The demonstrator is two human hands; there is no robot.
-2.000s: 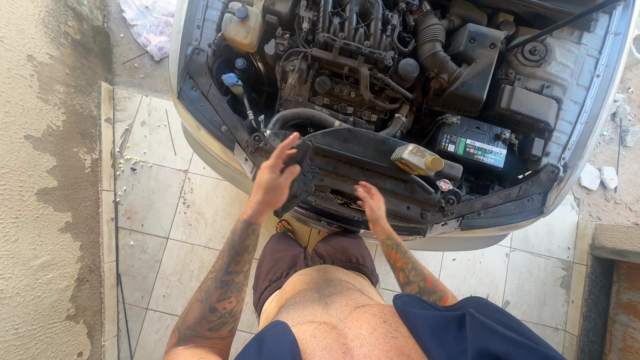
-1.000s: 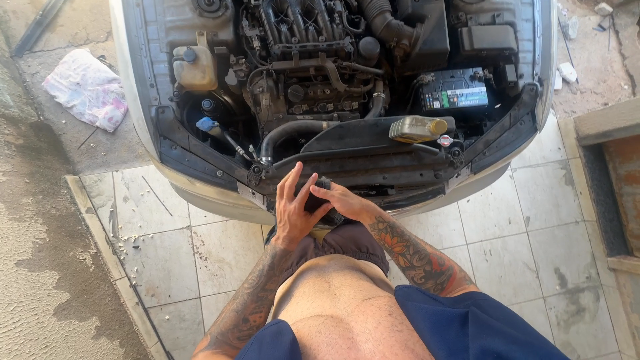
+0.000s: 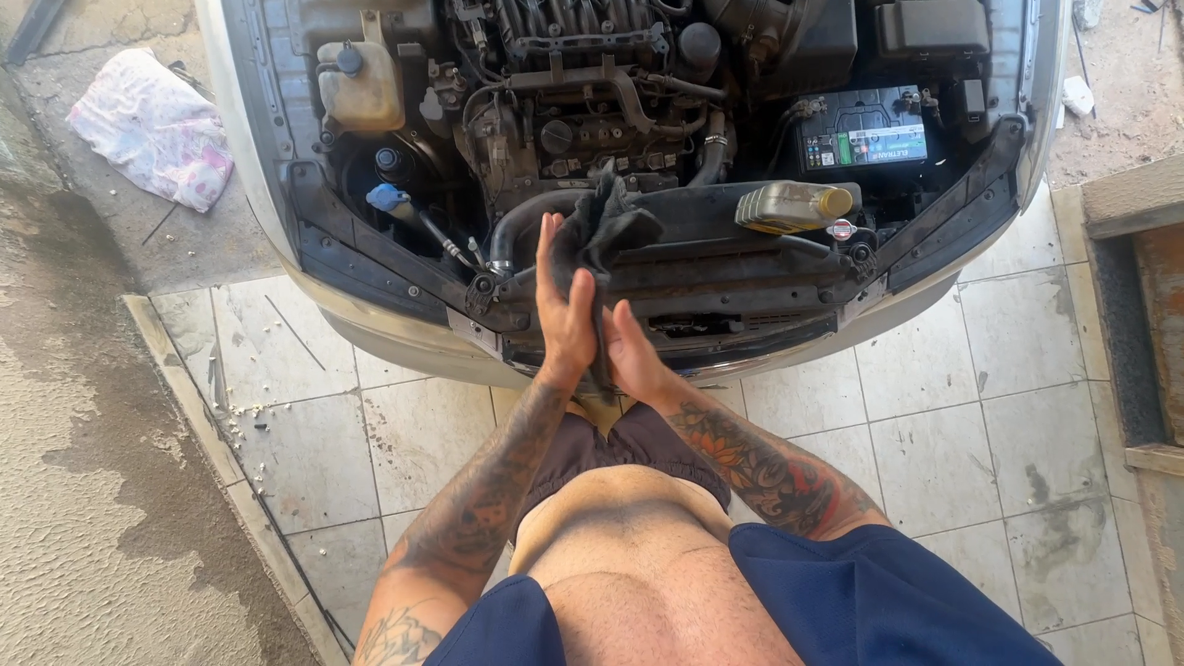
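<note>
A crumpled dark cloth (image 3: pixel 606 227) stands up between my two palms, over the front edge of the open engine bay. My left hand (image 3: pixel 566 319) lies flat against the cloth's left side, fingers pointing up. From the right, my right hand (image 3: pixel 634 356) presses its palm to the lower part of the cloth; some of its fingers are hidden. Beyond my hands is the car engine (image 3: pixel 592 134). A plastic oil bottle (image 3: pixel 786 207) with a yellowish cap lies on the radiator cover, right of the cloth.
A car battery (image 3: pixel 865 134) sits at the bay's right, a coolant reservoir (image 3: pixel 361 92) at its left. The blue washer-fluid cap (image 3: pixel 387 196) is near the left front corner. A stained cloth (image 3: pixel 153 129) lies on the ground at left. A low ledge (image 3: pixel 1133 199) stands at right.
My hands were apart two seconds ago, the dark cloth by the left one. They came together around it, and now the cloth stands upright between flatter palms.
</note>
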